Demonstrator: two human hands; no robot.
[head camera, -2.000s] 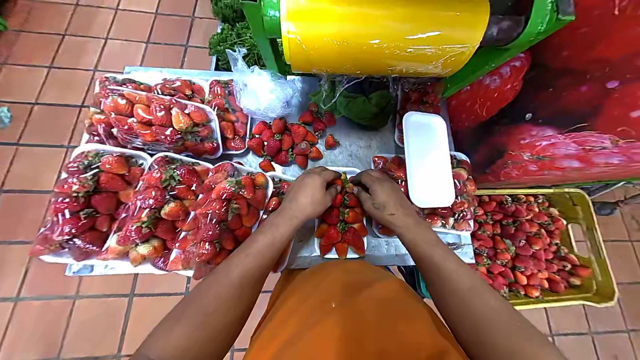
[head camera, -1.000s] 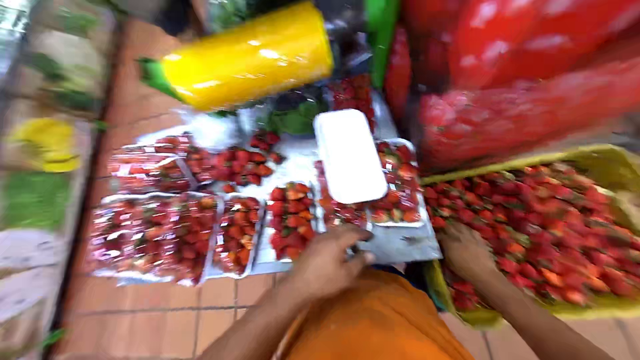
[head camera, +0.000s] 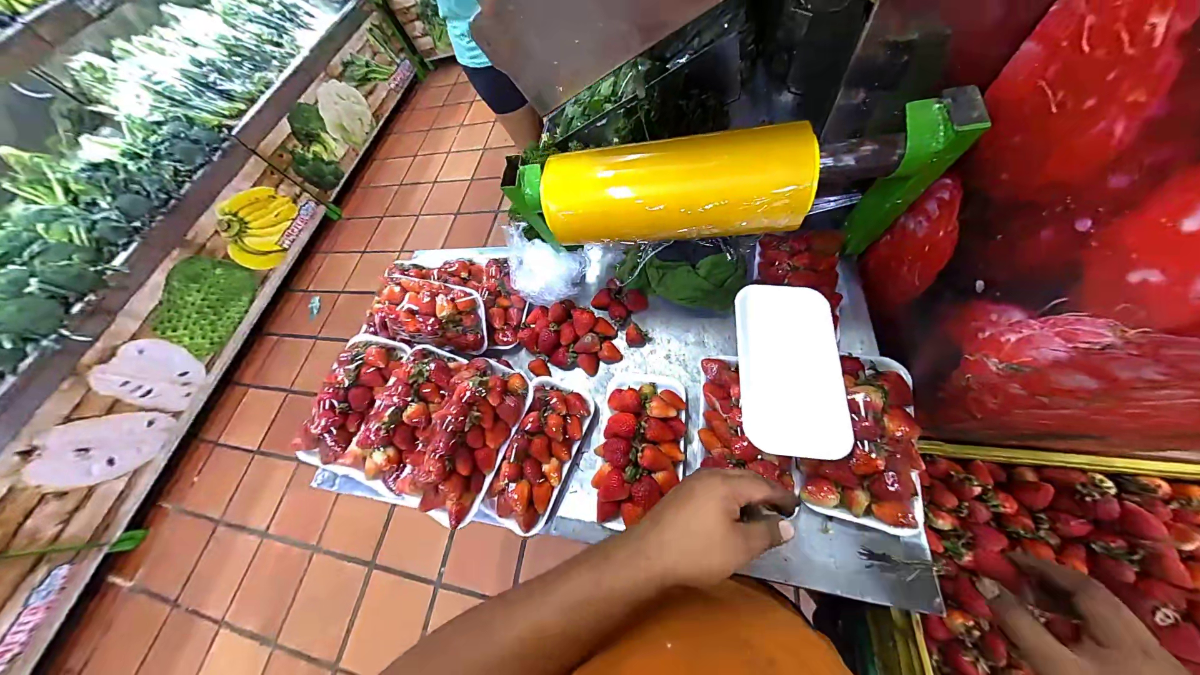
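My left hand (head camera: 717, 525) rests at the table's front edge, fingers curled, just right of an unwrapped white foam tray of strawberries (head camera: 641, 450); whether it holds anything is hard to tell. My right hand (head camera: 1078, 619) reaches into a yellow crate of loose strawberries (head camera: 1078, 525), its fingers among the fruit. An empty white foam tray (head camera: 793, 375) lies across two filled trays at the right. Film-wrapped strawberry trays (head camera: 422, 422) crowd the table's left side. Behind the unwrapped tray is a pile of loose strawberries (head camera: 567, 336).
A yellow roll of plastic film (head camera: 680, 183) is held in a green frame (head camera: 914, 173) at the back. Crumpled film (head camera: 544, 267) and green leaves (head camera: 694, 277) lie below it. Another person's arm (head camera: 520, 122) shows behind. Vegetable shelves (head camera: 122, 141) line the left.
My hands have left the unwrapped tray, where both were two seconds ago. The right hand has gone to the crate; the left has moved right of the tray. The view has swung.
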